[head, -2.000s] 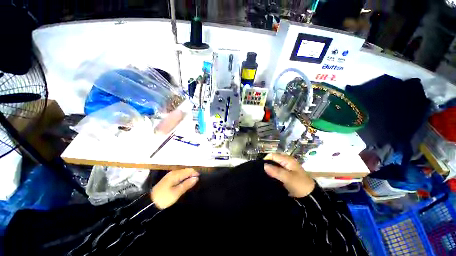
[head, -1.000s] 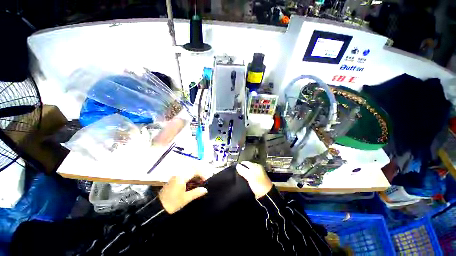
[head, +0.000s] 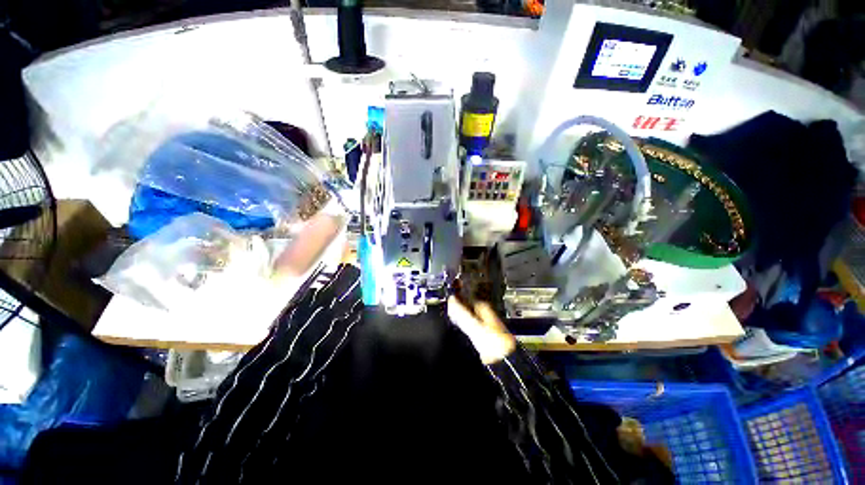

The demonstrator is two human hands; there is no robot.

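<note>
The black garment (head: 403,360) fills the lap and reaches up to the needle area (head: 417,292) of the grey-silver button sewing machine head (head: 420,170). My right hand (head: 482,327) is at the garment's edge just right of the needle area, its fingertips close to the clamp; the fingers are blurred. My left sleeve, black with white lines, reaches up to the left side of the machine head; the left hand itself is hidden behind the head and the garment.
The button feeder (head: 598,294) and green feeder bowl (head: 721,204) stand right of the head. Plastic bags (head: 190,260) lie left. The control box (head: 616,95) stands behind. A black bottle (head: 479,114) stands behind the head. Blue crates (head: 664,403) are on the floor at right.
My left hand has moved forward out of sight beside the machine head. My right hand has stayed near the needle area. The garment's upper edge has moved up to the needle area. The view has moved closer.
</note>
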